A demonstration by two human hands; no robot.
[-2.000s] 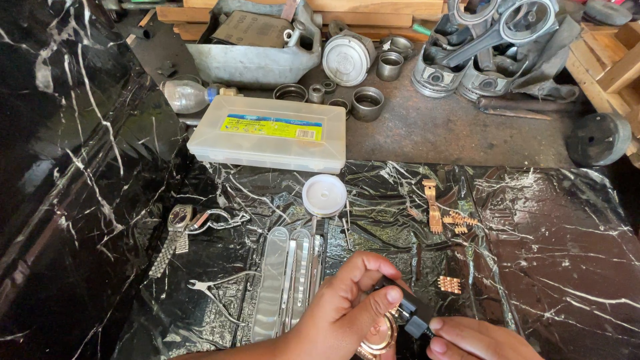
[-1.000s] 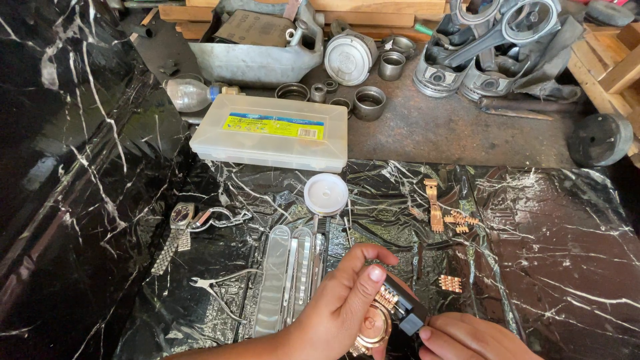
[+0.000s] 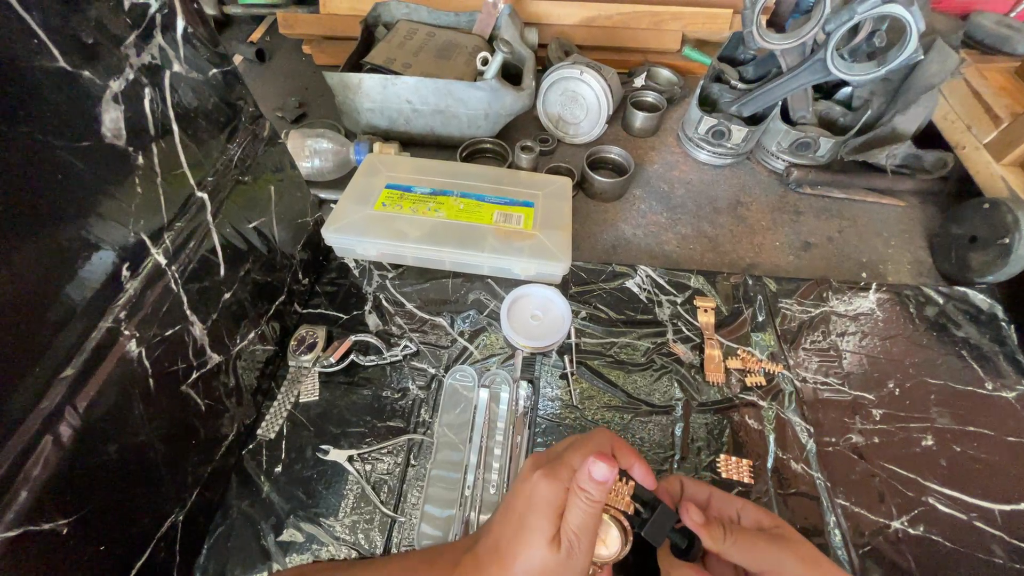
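At the lower middle, my left hand [image 3: 560, 496] holds a gold-toned wristwatch [image 3: 610, 538] with a short piece of link bracelet, and a black watch-link tool [image 3: 652, 512] is against it. The fingers of my right hand [image 3: 728, 528] grip the tool's dark knob end. Gold-toned bracelet pieces [image 3: 710, 344] and a small link section [image 3: 734, 468] lie to the right. A silver-toned watch [image 3: 306, 346] rests at the left, above metal nippers [image 3: 352, 460]. A tweezers case [image 3: 472, 456] lies beside my left hand, below a round white container [image 3: 536, 317].
A translucent plastic box [image 3: 448, 240] sits behind the work area. Farther back are a cut metallic-grey container [image 3: 424, 104], a piston [image 3: 576, 100], metal rings [image 3: 608, 172], connecting rods [image 3: 832, 64] and a dark round part [image 3: 980, 240]. A clear bottle [image 3: 320, 154] lies at the left.
Both hands and the black tool have shifted slightly, and the tool is now tilted differently against the watch. Its black block shows more plainly between my hands.
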